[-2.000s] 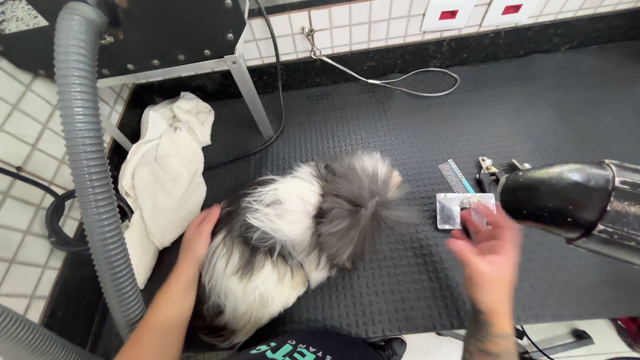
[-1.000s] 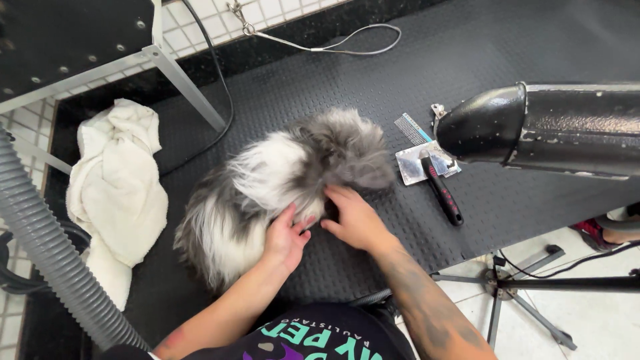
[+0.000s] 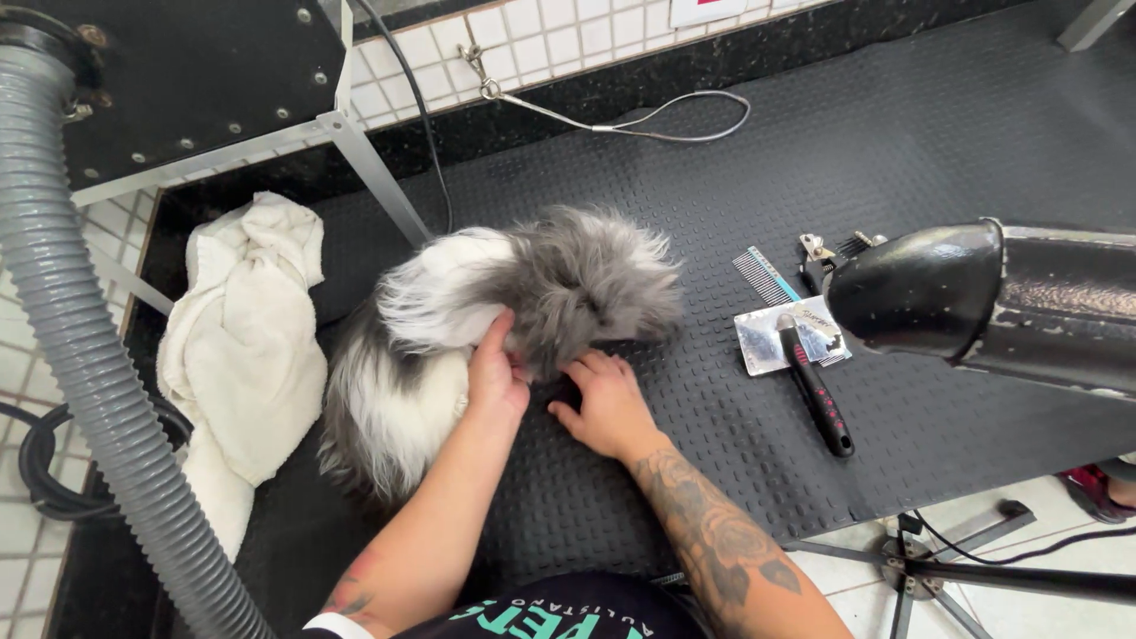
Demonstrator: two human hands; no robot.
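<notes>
A long-haired grey and white dog (image 3: 435, 311) is on the black textured rubber mat, its head toward the right. My left hand (image 3: 497, 373) is at the near side of its neck or chest, thumb against the white fur, fingertips partly hidden in the coat. Just right of it, my right hand (image 3: 603, 399) touches the fur under the head with bent fingers; what the fingertips hold is hidden. To the right, a slicker brush (image 3: 763, 342) with a black handle lies beside a metal comb (image 3: 765, 275).
A dryer's black nozzle (image 3: 923, 288) juts in from the right. Scissors or clipper parts (image 3: 816, 253) lie behind it. A cream towel (image 3: 248, 346) and a grey ribbed hose (image 3: 98, 311) are at left. A cable loop (image 3: 692, 133) hangs from the tiled wall. A stand (image 3: 914, 568) is below.
Two seconds ago my right hand was over the brush and my left on the dog's back. Both hands have come to the dog's front, and the brush lies with its handle showing.
</notes>
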